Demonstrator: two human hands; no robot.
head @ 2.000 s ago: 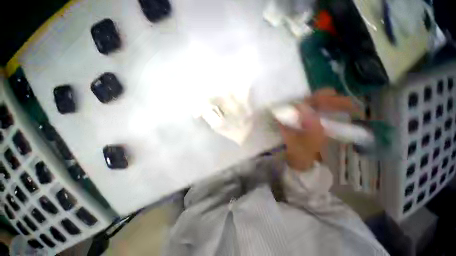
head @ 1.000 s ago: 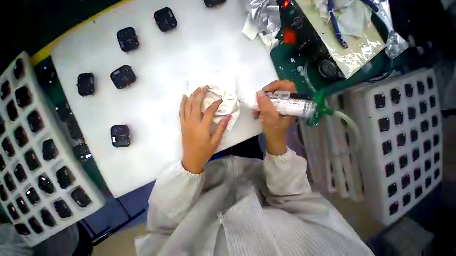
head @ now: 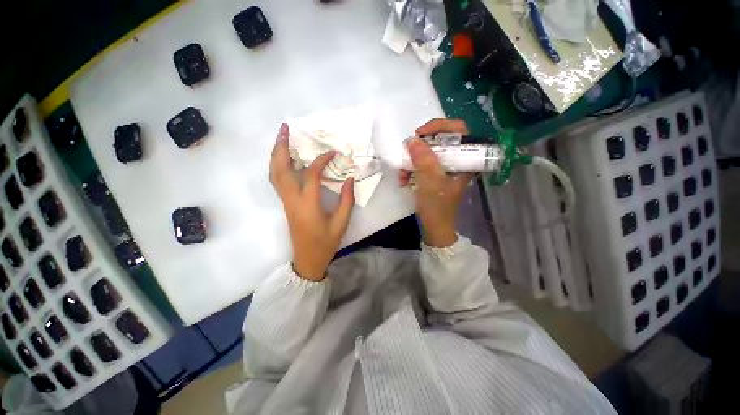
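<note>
My right hand [head: 439, 182] is closed round a clear-white dispensing syringe [head: 471, 157] with a green air cap [head: 507, 158] and a pale hose [head: 558, 172]. The syringe lies nearly level, its whitish nozzle pointing left at a crumpled white wiping cloth [head: 329, 139]. The nozzle tip is at the cloth's right part; whether it touches is hard to tell. My left hand [head: 312, 207] rests on the cloth with fingers spread, thumb and index finger on its folds near the nozzle. The cloth lies on the white work mat [head: 268, 267].
Several black housings [head: 188, 127] lie on the mat's left and far side. A white tray of housings [head: 61, 284] is at left, another tray [head: 659, 219] at right. A cream scrap board [head: 572, 77] with blue-handled cutters [head: 542, 31] and foil [head: 423, 20] are at the far right.
Two seconds ago the left hand was not seen on the cloth. Since one second ago, the cloth is spread wider, the left fingers have opened a little, and the syringe has become more level.
</note>
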